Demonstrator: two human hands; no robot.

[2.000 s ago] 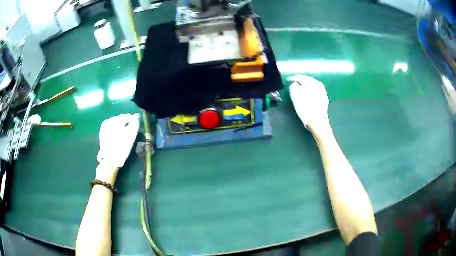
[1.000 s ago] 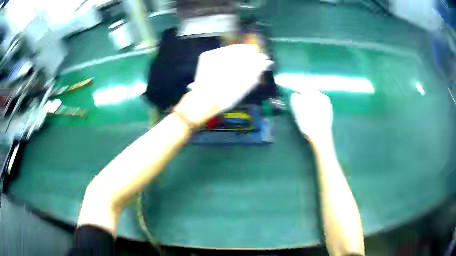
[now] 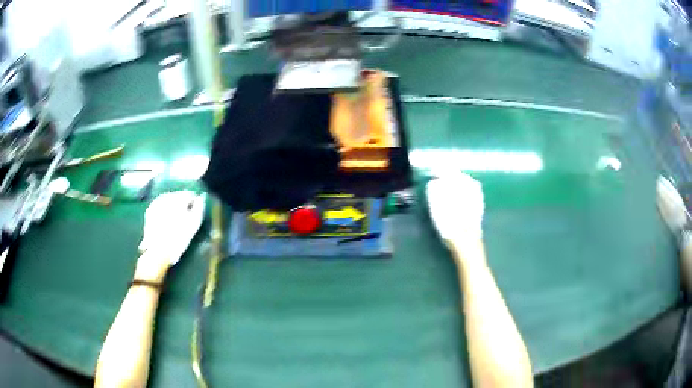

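Observation:
A small press stands in front of me, with a silver press head [image 3: 319,75] over a copper-orange fixture [image 3: 362,121]. A black cloth [image 3: 262,144] covers the left of the machine. On the blue-grey base [image 3: 319,247] is a round red knob [image 3: 304,220] between yellow arrows. My left hand [image 3: 171,223], in a white glove, rests left of the base, beside the hanging yellow-green hose [image 3: 215,258]. My right hand [image 3: 456,206], also white-gloved, rests at the right of the base, by a small metal part [image 3: 403,199]. Fingertips and anything under them are hidden or blurred.
A thin dark rectangular piece, perhaps a phone frame [image 3: 125,184], lies on the green surface [image 3: 319,326] beyond my left hand. Guide arms [image 3: 87,198] are at the far left. A white bottle [image 3: 174,78] stands behind. Another person's gloved hand [image 3: 671,203] is at the right edge.
My left hand was over the fixture and is back left of the base. The dark rectangle now shows at the left. The copper fixture shows further forward of the head. The view has shifted.

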